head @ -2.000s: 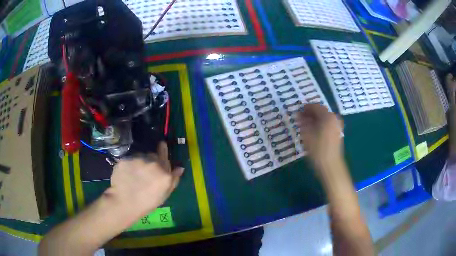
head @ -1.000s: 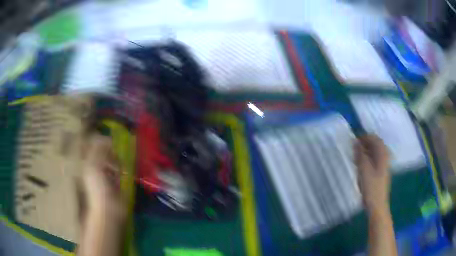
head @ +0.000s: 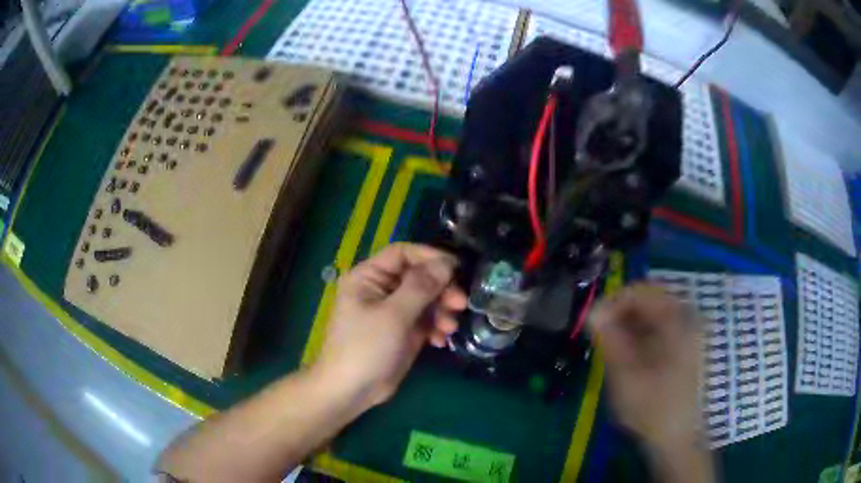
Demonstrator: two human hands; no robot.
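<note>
The black test fixture point(head: 566, 179) stands right of centre, with its red handle point(head: 624, 33) pointing up at the top edge. A clear guide block point(head: 502, 288) sits above the round silvery test seat point(head: 491, 338). My left hand point(head: 392, 316) is at the left side of the seat, thumb and fingertips pinched together; whether a small part is between them cannot be told. My right hand point(head: 651, 363) is blurred, fingers curled, just right of the fixture and over the left edge of the parts tray point(head: 746, 349). Its fingertips are unclear.
A cardboard box point(head: 198, 283) with small round dark pieces and dark strips lies left. A second parts tray point(head: 826, 325) is far right. Rear trays point(head: 368, 47) lie behind the fixture. Red wires point(head: 430, 85) rise past it. A green label point(head: 460, 459) is at the front.
The view has turned left. My left hand has moved from beside the box to the seat. My right hand has come from the parts tray towards the fixture. The red handle has swung from down to up.
</note>
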